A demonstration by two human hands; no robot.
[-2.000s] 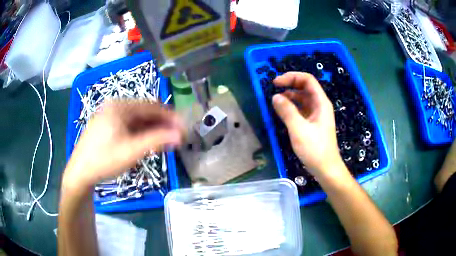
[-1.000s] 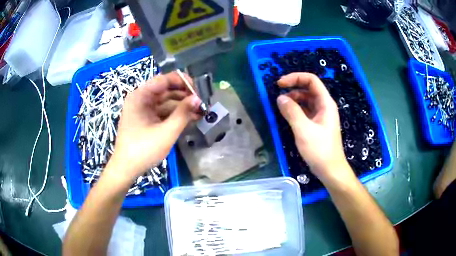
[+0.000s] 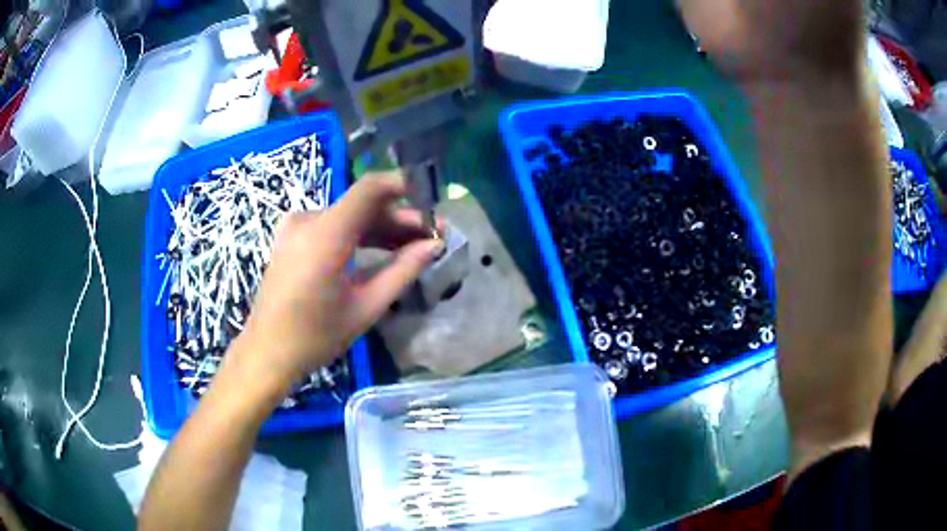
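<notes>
My left hand is at the grey fixture block, thumb and fingertips closed around a small part on its top, right under the press ram. Most of the part is hidden by the fingers; only a small bright bit shows. The ram tip is very close to the fingertips; contact cannot be told. My right hand is raised at the top right, blurred and cut off by the top edge, its fingers not clear. The block stands on a flat metal base plate.
Left blue tray holds white sticks with dark ends. Right blue tray holds black rings. A clear box with neat sticks is nearest me. The press head overhangs. A white cord lies left. My right forearm partly covers the far-right tray.
My left hand has come from above the left tray to the block, where its leaded component is now mostly hidden. My right hand has left the ring tray and risen to the top right.
</notes>
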